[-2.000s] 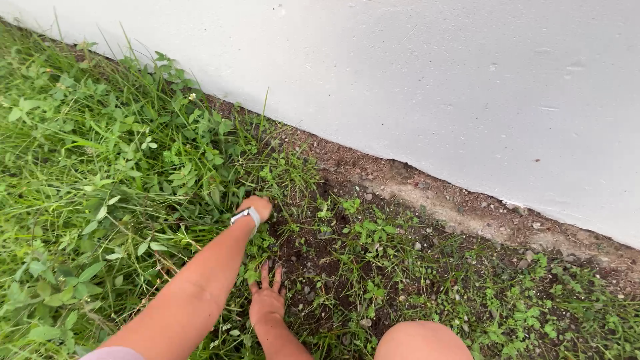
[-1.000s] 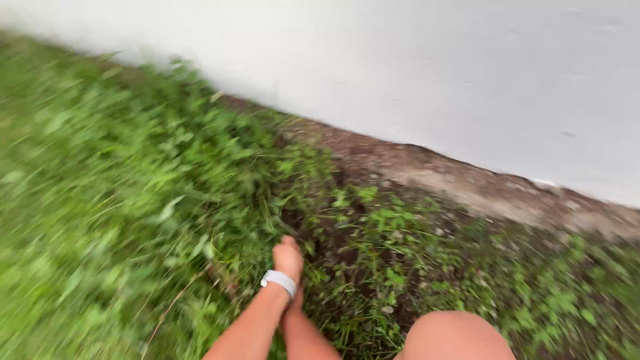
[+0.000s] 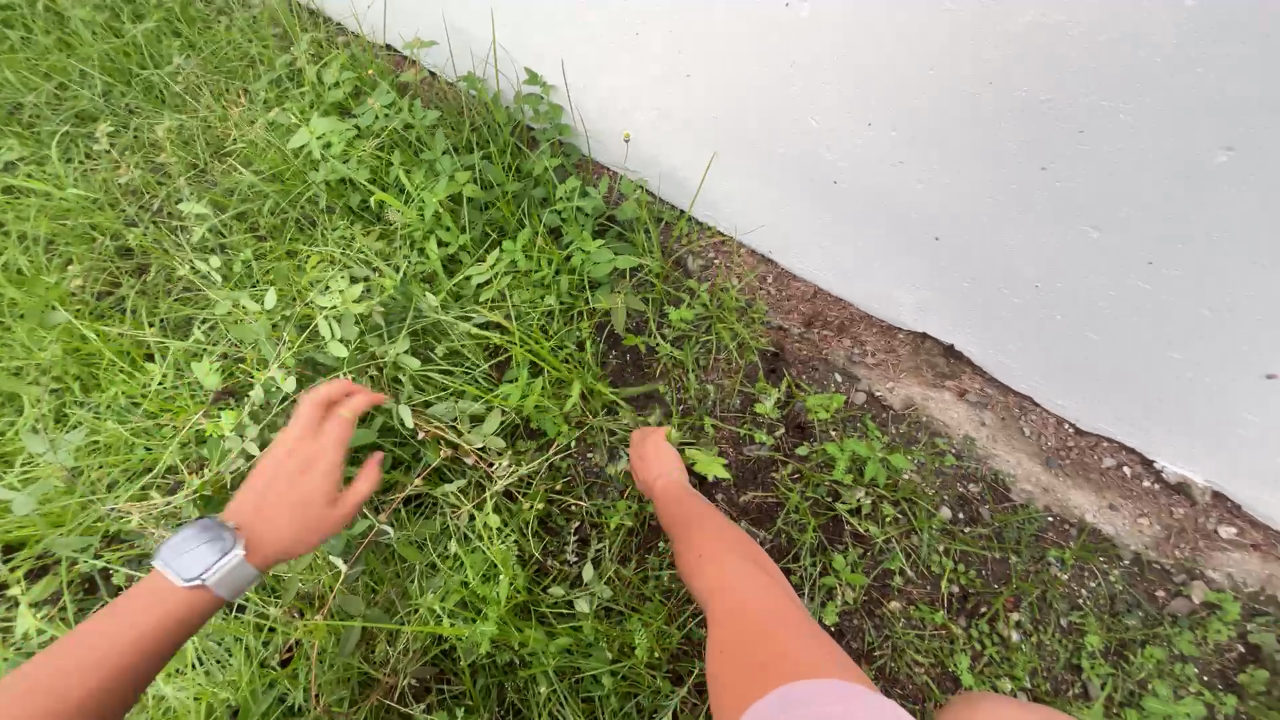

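My left hand [image 3: 315, 475], with a smartwatch [image 3: 205, 556] in a pale band on its wrist, hovers over the grass and leafy weeds [image 3: 440, 410] at the left. Its fingers are apart and nothing is in them. Near the middle of the view my right hand [image 3: 657, 458] is closed around a small green weed [image 3: 706, 463], whose leaves stick out beside the fingers. Part of that hand's grip is hidden from above. Dark bare soil [image 3: 745, 485] shows just to the right of it.
A white wall [image 3: 950, 180] crosses the upper right. Along its foot runs a strip of reddish soil and pebbles [image 3: 940, 385]. Low sparse weeds [image 3: 860, 460] grow at the lower right, and my knee [image 3: 1000, 706] shows at the bottom edge.
My hands, close together one second ago, are now apart. The left hand has moved left, away from the soil, and its fingers have opened.
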